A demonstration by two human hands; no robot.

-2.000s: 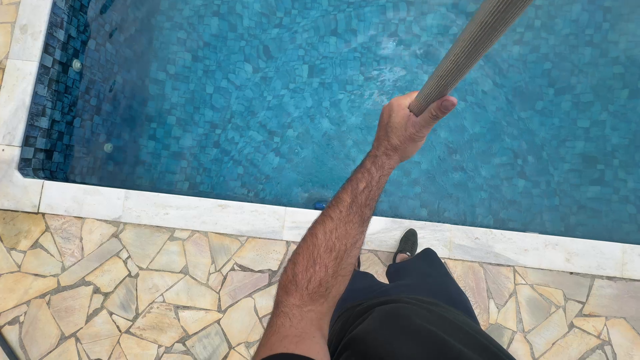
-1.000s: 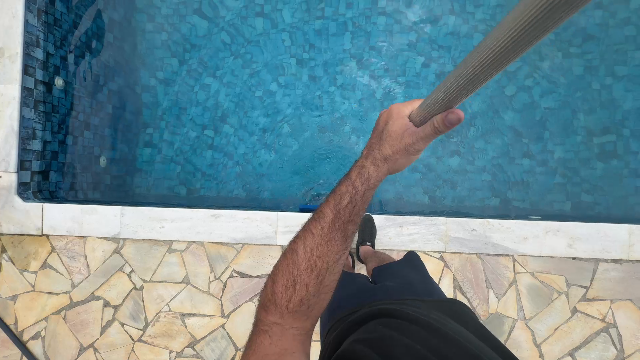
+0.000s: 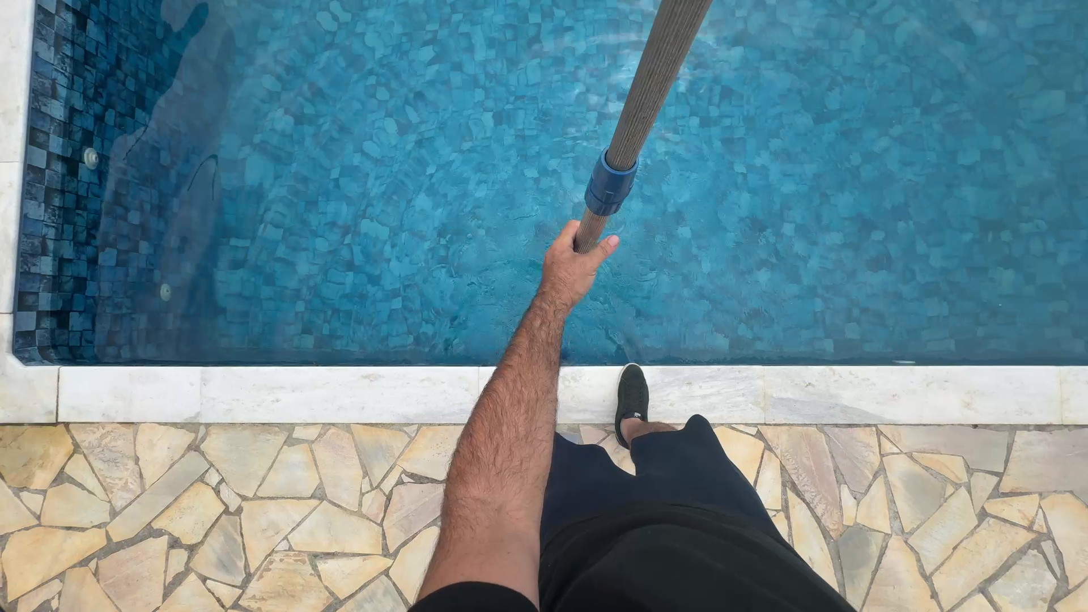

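Observation:
Over the pool water, my left hand (image 3: pixel 578 262) is closed around the thinner section of a grey telescopic pole (image 3: pixel 659 81). A blue locking collar (image 3: pixel 610 184) joins this section to the thicker one just above my fingers. The thick section rises out of the top of the view, and whatever lies at either end of the pole is hidden. My right hand is out of sight. One dark shoe (image 3: pixel 632 395) rests on the white stone coping, its toe at the pool's edge.
The tiled swimming pool (image 3: pixel 807 212) fills the upper view, with round fittings (image 3: pixel 91 158) at its left side. White marble coping (image 3: pixel 340 393) borders the water. Irregular flagstone paving (image 3: pixel 289 544) lies behind it, under my body.
The pole has moved up and stands steeper, and its blue collar is now in view above my left hand. A blue thing seen in the water by the coping a second ago no longer shows.

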